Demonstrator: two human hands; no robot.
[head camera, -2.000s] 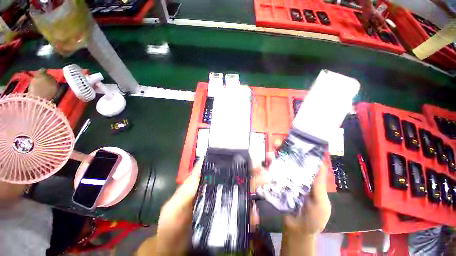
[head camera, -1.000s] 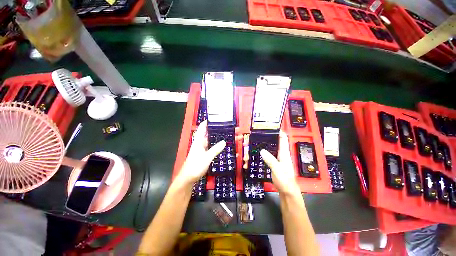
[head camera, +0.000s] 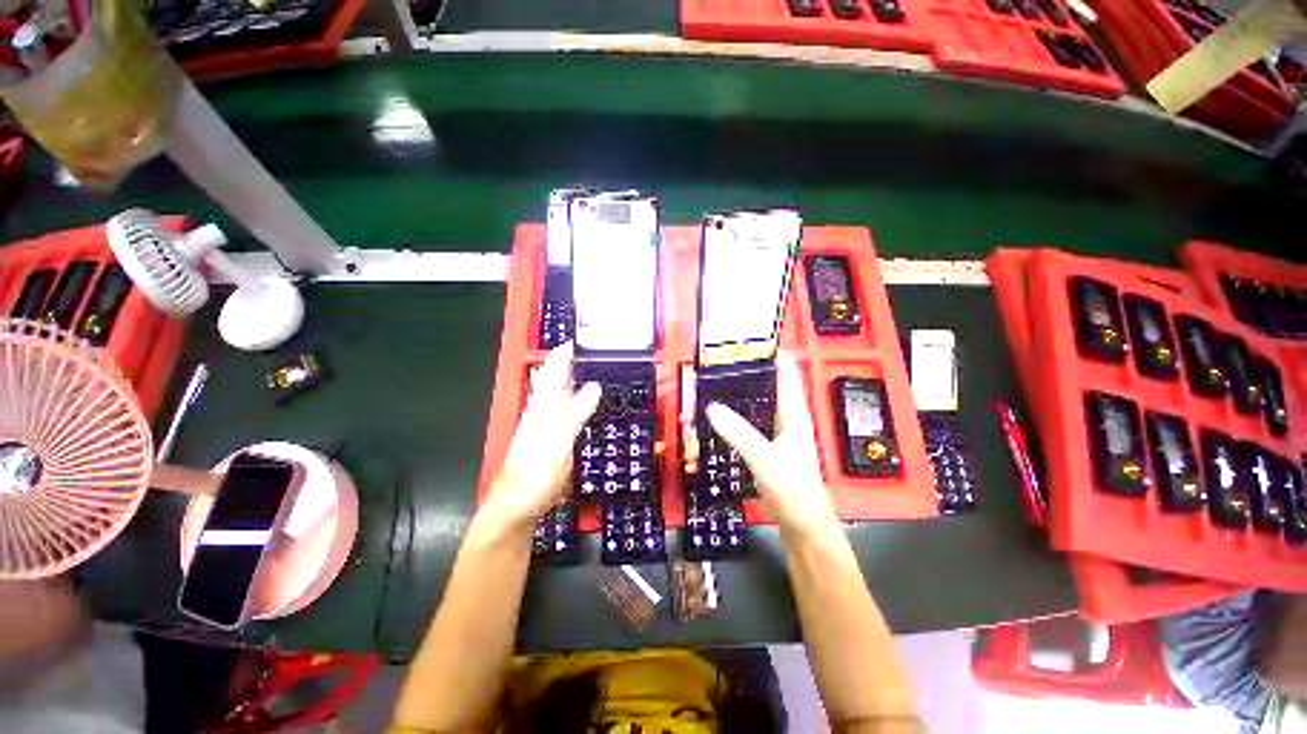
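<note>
My left hand (head camera: 542, 437) holds an open flip phone (head camera: 614, 280) with a lit whitish screen, its thumb at the top of the keypad. My right hand (head camera: 774, 456) holds a second open flip phone (head camera: 750, 284), also lit, its thumb on the upper keys. Both phones are held over the red phone tray (head camera: 900, 495). Two closed flip phones (head camera: 866, 426) sit in its right pockets. More open phones lie under the held ones, with keypads (head camera: 632, 532) showing below; their upper parts are mostly hidden. Small flat cards (head camera: 628, 598) lie at the bench edge.
Stacked phone trays (head camera: 1068, 516) and a red pen (head camera: 1022, 462) are at the right, beside another open phone (head camera: 933, 370). A pink fan (head camera: 65, 445), a smartphone (head camera: 241, 542) on its base, and a white fan (head camera: 261, 313) are at the left. A metal post rises behind.
Since two seconds ago, both phones have come level side by side over the tray. In the last second, my left thumb has moved left and up on its keypad and my right thumb left and up. The view has shifted slightly.
</note>
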